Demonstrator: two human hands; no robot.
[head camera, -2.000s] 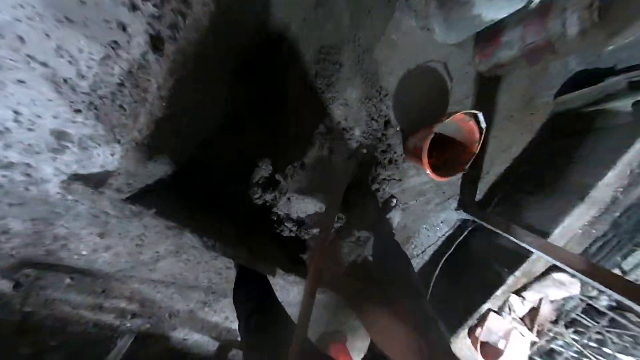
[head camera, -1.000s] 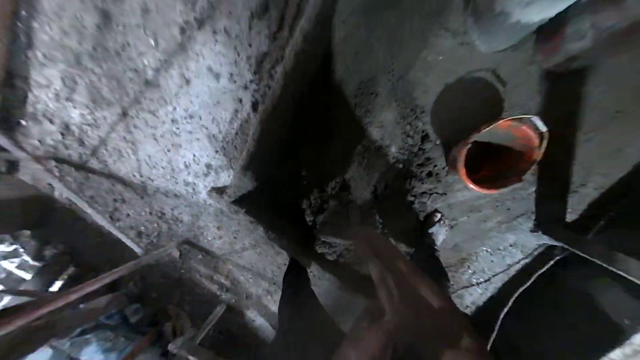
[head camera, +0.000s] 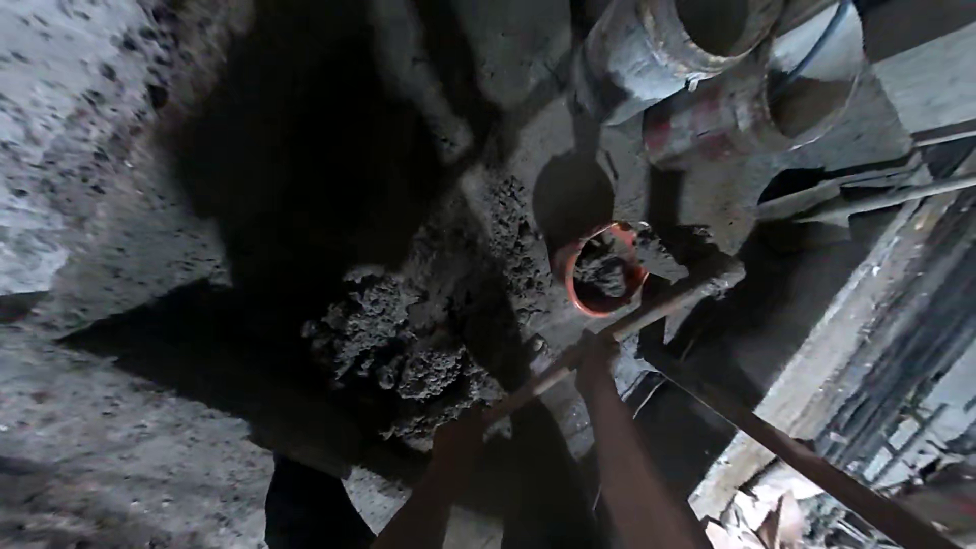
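Observation:
My left hand (head camera: 459, 433) grips the lower part of a long wooden tool handle (head camera: 545, 377). Farther up, my right hand (head camera: 596, 352) is closed around the same handle. The handle runs up and right to a hoe-like head (head camera: 679, 248), its dark, caked blade lying at the right rim of an orange bucket (head camera: 570, 267). Inside the bucket are wet grey clumps of mortar or concrete (head camera: 602, 271). A heap of the same lumpy mix (head camera: 381, 335) lies on the floor left of the bucket, partly in deep shadow.
Two caked buckets, one grey (head camera: 625, 65) and one with red marks (head camera: 705, 126), lie beyond the orange one. A long bar (head camera: 808, 457) crosses the lower right beside a concrete ledge (head camera: 793, 381) and rubble (head camera: 770, 518). A dark trouser leg (head camera: 309, 507) shows below.
The tool's working end has moved from the mix heap to the orange bucket. Clumps of mix now show in the bucket, whose inside looked dark one second ago. The view has shifted.

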